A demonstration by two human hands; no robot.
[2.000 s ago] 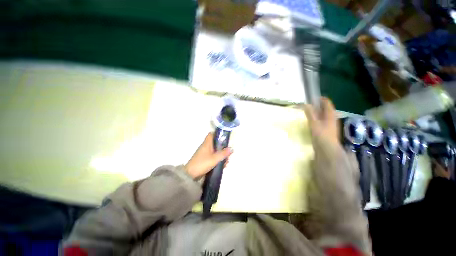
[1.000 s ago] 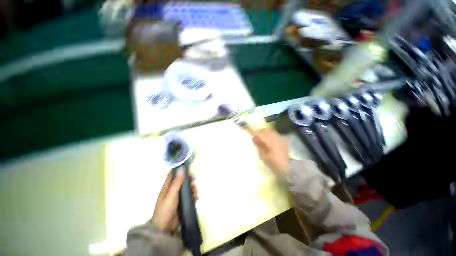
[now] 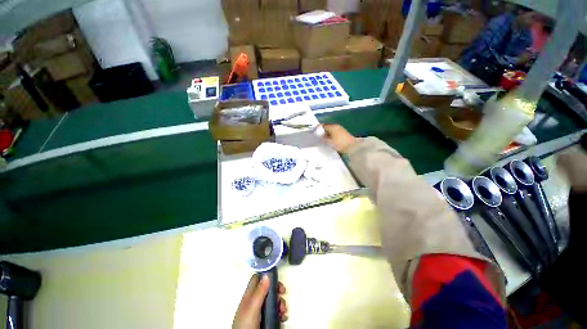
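Note:
My left hand [image 3: 256, 302], cut off by the lower edge, grips the handle of a dark hair dryer [image 3: 269, 297]. Its head points up, with a silver-grey ring [image 3: 264, 248] around a dark opening. A black-headed tool [image 3: 297, 246] lies on the yellow mat just right of the head, its pale shaft running towards my right sleeve. My right hand [image 3: 338, 137] reaches over the right side of the white parts tray [image 3: 234, 211], beside slim pliers-like tools [image 3: 293, 121]; its grip is unclear. A white bowl [image 3: 280, 165] of tiny bits and a smaller pile [image 3: 243, 185] sit in the tray.
An open brown carton [image 3: 241, 125] stands at the tray's back left. Behind it is a white tray with blue squares [image 3: 301, 88]. Several hair dryers [image 3: 508, 209] lie at right, below a wrapped roll [image 3: 492, 138]. Another dryer [image 3: 19, 281] is at far left. A green conveyor [image 3: 116, 193] runs behind the mat.
The view has tilted up. My right hand has moved forward from the mat to the tray's far right side. The black-headed tool now lies beside the dryer head. My left hand still holds the dryer.

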